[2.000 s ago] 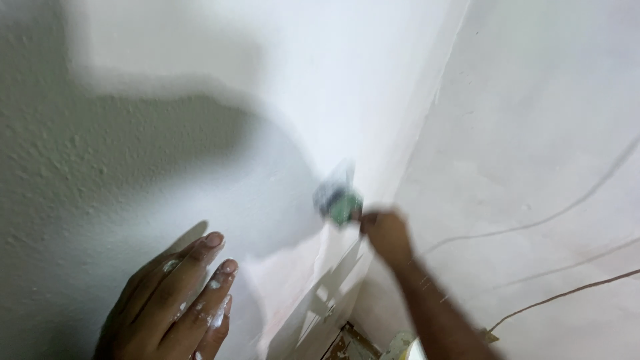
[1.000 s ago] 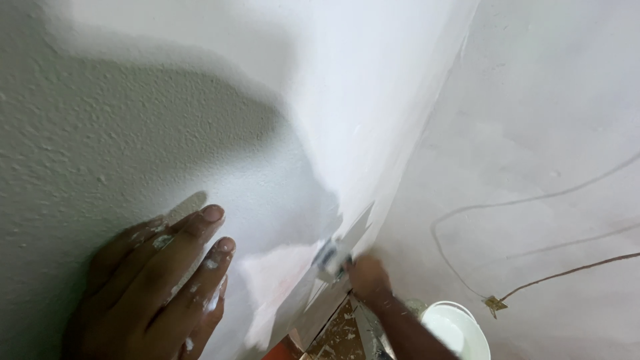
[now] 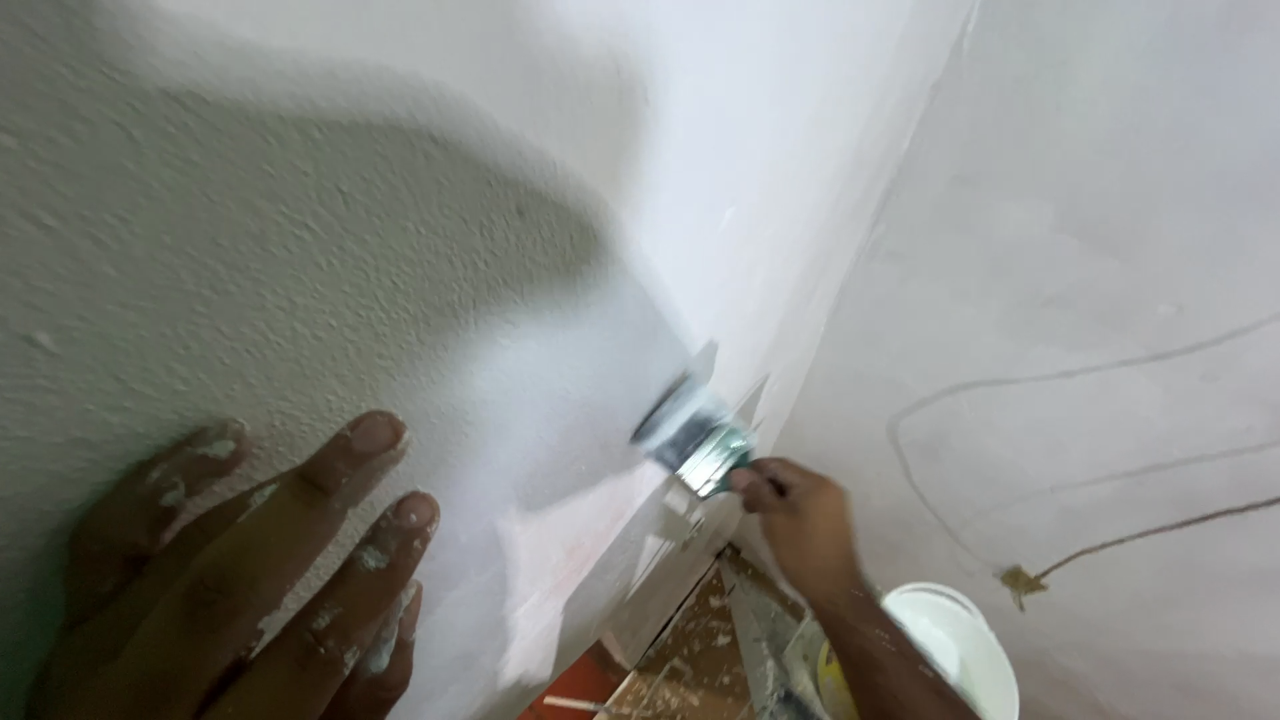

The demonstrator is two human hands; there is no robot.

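My right hand (image 3: 800, 510) grips the handle of a paintbrush (image 3: 705, 440) near the corner where two walls meet. Its bristles are pale with paint and lie against the textured wall (image 3: 350, 230). The metal ferrule looks greenish. At the lower left, my left hand (image 3: 260, 570) rests on or close by the same wall, fingers spread a little, holding nothing; white paint spots its fingers. Fresh-looking white covers the strip along the corner, and a pinkish-white patch (image 3: 570, 550) shows below the brush.
Below my right forearm stands a white bucket (image 3: 985, 630). A cord or wire (image 3: 1150, 540) with a yellowish end piece crosses the right wall (image 3: 1080, 200). At the bottom are a paint-spattered brown surface (image 3: 700, 650) and a red object (image 3: 590, 685). Shadows fall across the textured wall.
The brush in my right hand went down along the corner, then back up a little. My left hand stays by the wall. The white bucket has come into view since the oldest frame.
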